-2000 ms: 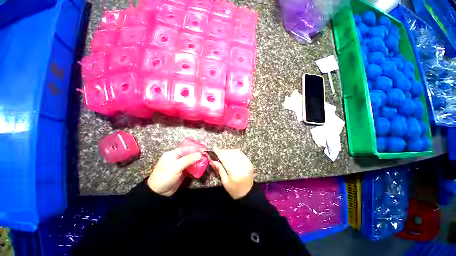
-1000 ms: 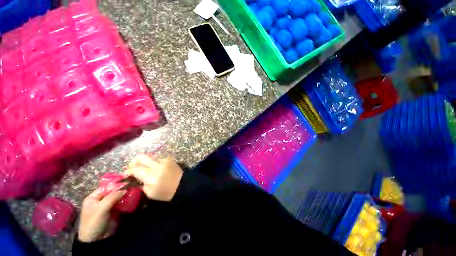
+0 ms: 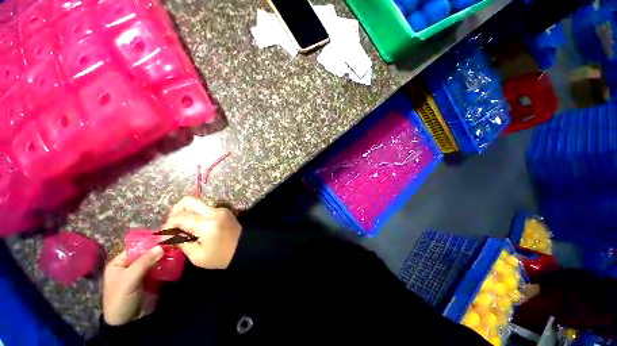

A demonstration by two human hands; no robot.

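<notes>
My left hand (image 3: 127, 287) holds a pink cube (image 3: 166, 263) just above the front edge of the bench. My right hand (image 3: 208, 233) is closed on dark snips (image 3: 177, 236), whose blades lie at the top of the cube. Another pink cube (image 3: 70, 257) lies on the bench to the left. A large stack of pink cubes (image 3: 101, 98), with a round hole in each face, fills the upper left. Two thin pink strips of trimmed scrap (image 3: 208, 170) lie on the bench just beyond my right hand.
On the bench (image 3: 264, 128) are a smartphone (image 3: 301, 23), crumpled white paper (image 3: 345, 51) and a green crate (image 3: 389, 40) of blue balls. Below the edge stand crates of film-covered pink pieces (image 3: 379, 169) and yellow balls (image 3: 490, 294). A person's dark sleeve shows at lower right.
The view has swung to the right, so the stack sits further left. The dark snips and two pink scrap strips now show clearly. Both hands stay at the cube.
</notes>
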